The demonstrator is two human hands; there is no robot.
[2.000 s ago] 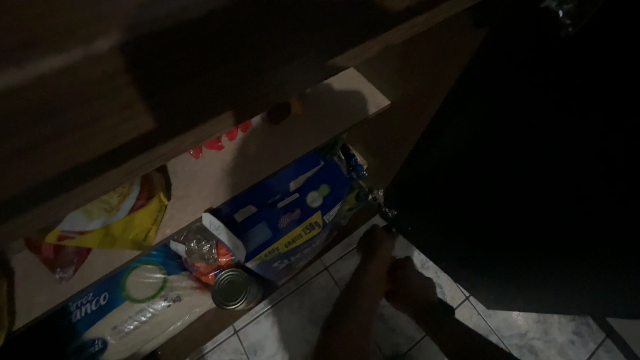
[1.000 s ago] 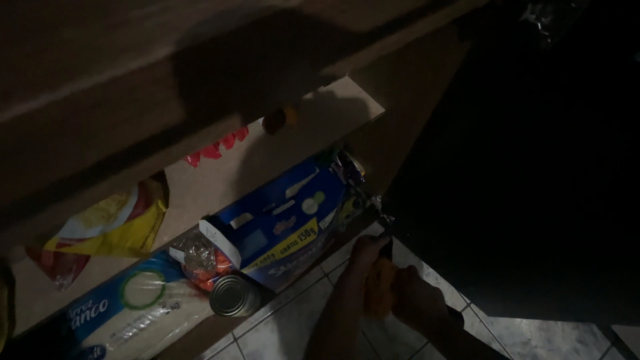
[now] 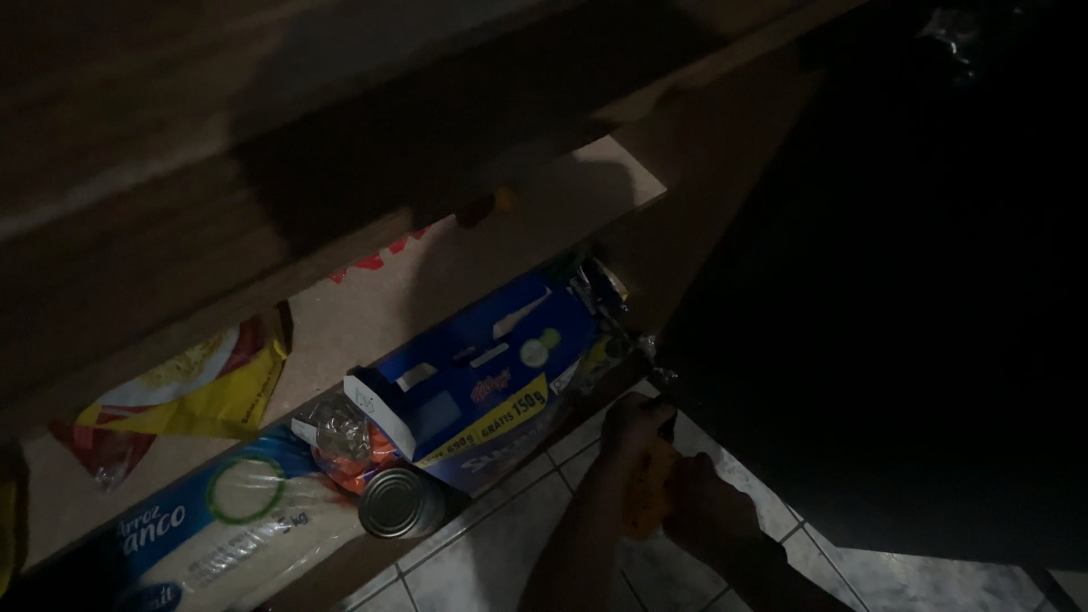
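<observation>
In the dim head view, my left hand (image 3: 629, 433) is at the lower right, close to the dark edge of a large black panel. My right hand (image 3: 710, 510) is just to its right and lower. Between the two hands is an orange object (image 3: 650, 489) with dark spots, its kind not clear; the right hand's fingers close on its side. Something dark sticks out near the top of my left hand. Left of the hands, on the lower shelf, are a blue Kellogg's cereal box (image 3: 501, 357) and a metal can (image 3: 399, 503).
A large rice bag (image 3: 246, 527) lies on the lower shelf, beside a clear bag with orange contents (image 3: 353, 455). A yellow and red food packet (image 3: 204, 382) rests on the upper shelf (image 3: 357, 323). The black panel (image 3: 892, 297) bounds the right; floor tiles (image 3: 501, 552) show below.
The orange object between my hands shows plainly now and one second ago, but not two seconds ago. My hands stay close together near the panel's edge. The view has shifted slightly.
</observation>
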